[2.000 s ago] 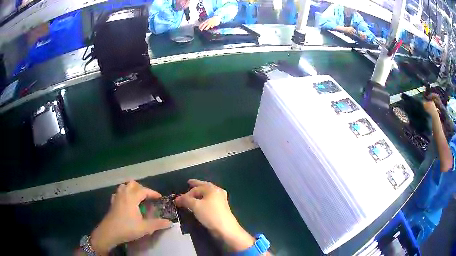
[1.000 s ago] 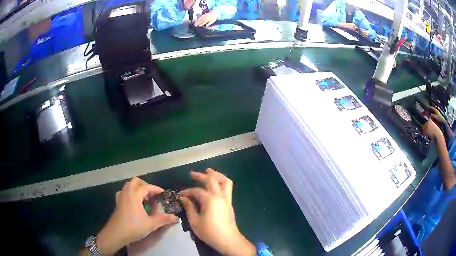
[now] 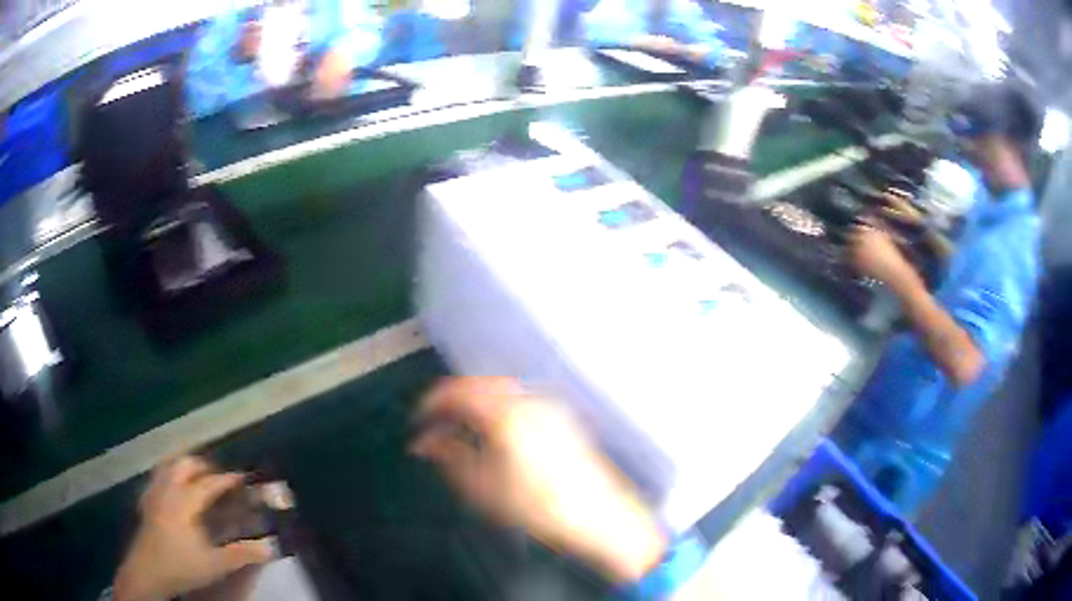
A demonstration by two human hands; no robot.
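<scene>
My left hand (image 3: 182, 528) holds a small dark circuit board (image 3: 239, 512) at the top end of a flat white device body (image 3: 282, 580), at the lower left. My right hand (image 3: 506, 464) is off the board, blurred, above the bench to its right, with a blue wristband (image 3: 672, 568) at the wrist. Its fingers look curled; whether they hold anything is not clear. The device's lower part is cut off by the picture's edge.
A tall white tray stack (image 3: 564, 317) with circuit boards on top stands right of my right hand. A blue bin (image 3: 882, 522) with white parts is at the lower right. An open black fixture (image 3: 218, 308) holds a device beyond the pale rail (image 3: 223, 411). A person in blue (image 3: 982, 282) works at the right.
My right hand has left the board and moved right, towards the tray stack. My left hand stays at the board. The view has swung right, showing more of the blue bin.
</scene>
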